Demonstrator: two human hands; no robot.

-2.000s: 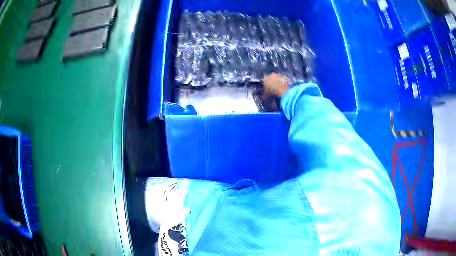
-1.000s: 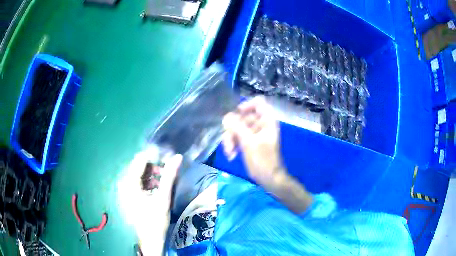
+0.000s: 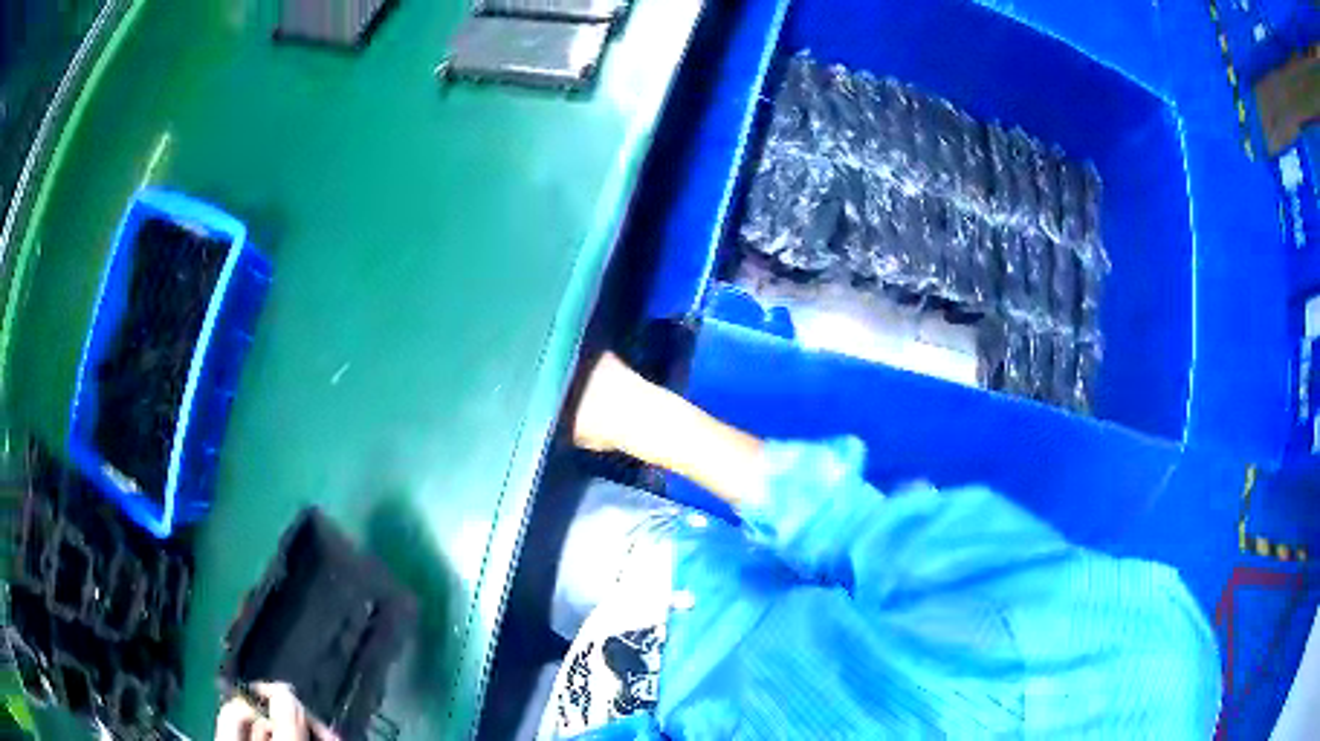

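A black housing shell (image 3: 316, 623) is over the green bench at the lower left, its ribbed side partly showing. My left hand (image 3: 268, 715) is cut off by the bottom edge, with its fingers closed on the shell's near edge. My right hand (image 3: 605, 413) is blurred beside the bench's near edge, over the lap side. Its fingers are not clear, and whether it holds anything cannot be told.
A blue parts bin (image 3: 217, 362) holds small black parts. Black open pieces (image 3: 94, 608) lie below it. Flat grey-black covers (image 3: 524, 51) lie at the bench's far side. A large blue box (image 3: 927, 398) at the right holds bagged dark housings (image 3: 927, 203) and a white sheet (image 3: 883, 330).
The dark, shiny bagged piece between my hands is gone from there. A bare shell now shows at my left hand, lower left. My right hand has moved left. The pliers are out of sight.
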